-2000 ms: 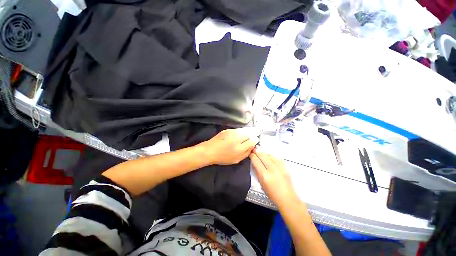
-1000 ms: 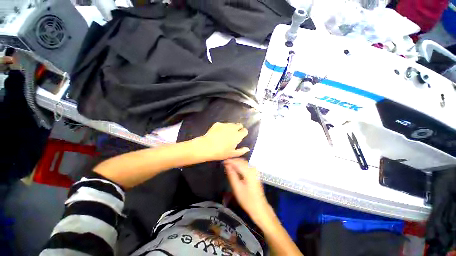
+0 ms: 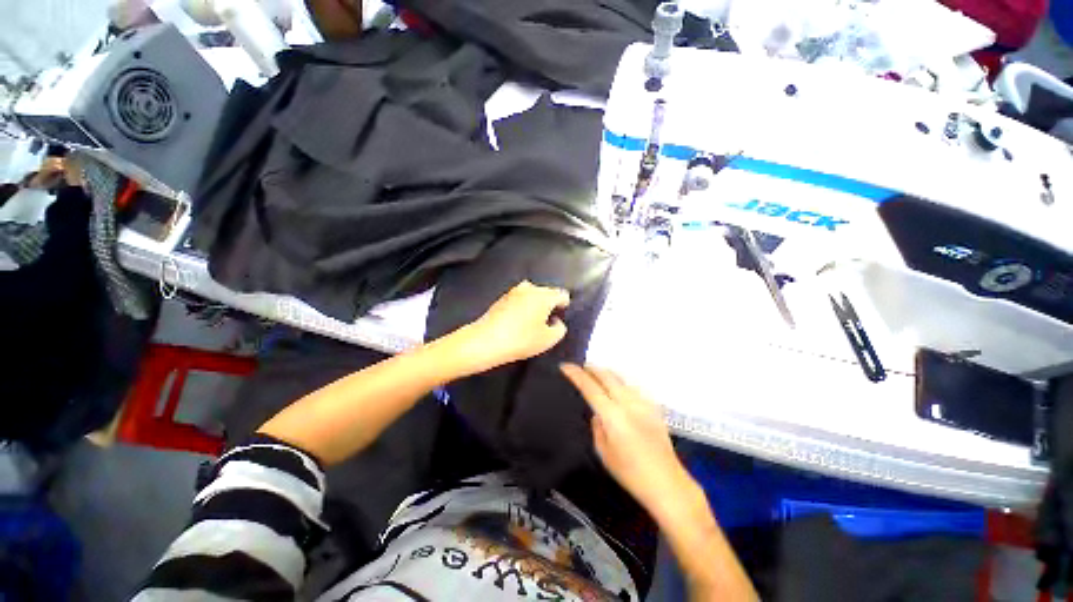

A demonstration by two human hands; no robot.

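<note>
The dark garment (image 3: 365,165) lies in folds on the table left of the machine head. One part of it runs from the lit needle area (image 3: 618,241) down over the table edge towards my lap. My left hand (image 3: 524,323) is curled on this part, below and left of the needle, with its fingertips closed on the cloth. My right hand (image 3: 624,423) is lower and to the right, at the table's front edge. Its fingers are stretched out on the cloth and do not grip it. The needle and presser foot are blurred by glare.
The white sewing machine (image 3: 753,141) stands at right. A narrow silvery tool (image 3: 771,280), black thread snips (image 3: 857,338) and a phone (image 3: 979,394) lie on its bed. A grey fan box (image 3: 147,100) is at upper left, a red stool (image 3: 177,394) below it. Another person's hand (image 3: 53,173) shows at far left.
Both hands have come away from the needle area, down towards my lap, and are now apart. The cloth near the needle is uncovered. The view has shifted somewhat.
</note>
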